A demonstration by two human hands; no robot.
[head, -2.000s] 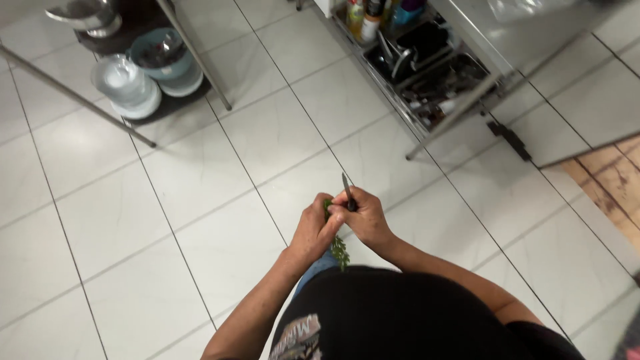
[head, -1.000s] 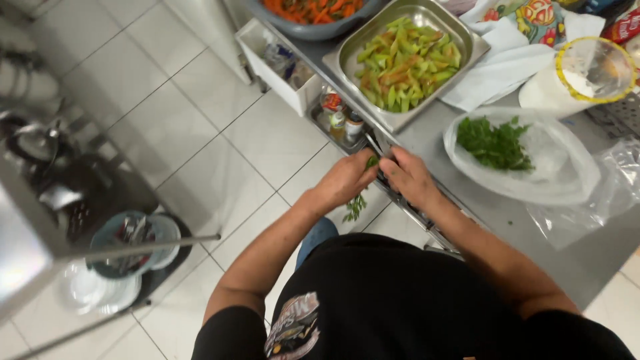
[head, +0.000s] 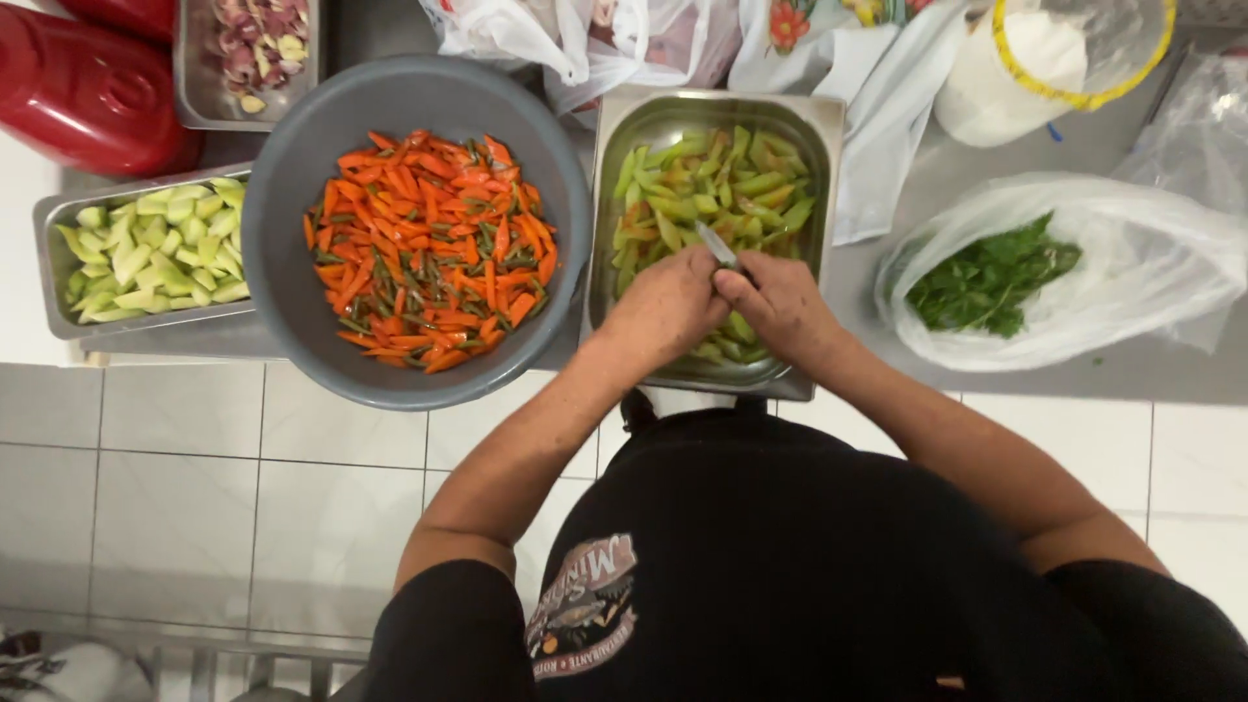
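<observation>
My two hands meet above a steel pan (head: 819,244) of cut green vegetable pieces (head: 717,190). In my right hand (head: 785,302) is a small knife (head: 717,246), its short blade pointing up and left over the pieces. My left hand (head: 671,300) is closed with its fingertips against the right; what it grips is hidden at this moment. Left of the pan stands a grey plastic basin (head: 278,224) with carrot strips and green bean pieces (head: 429,244). To the right, green leafy herbs (head: 994,273) lie in an open white plastic bag (head: 1121,292).
A steel tray (head: 49,234) of pale green chunks stands left of the basin, below a small tray (head: 200,107) with garlic and reddish pieces and a red container (head: 88,93). Plastic bags (head: 663,58), a cloth (head: 882,127) and a yellow-rimmed tub (head: 985,107) line the back.
The view has swung from the floor and shelves to the counter. My hands, earlier over the floor with a green sprig hanging from the left, are now over the pan; the sprig no longer shows.
</observation>
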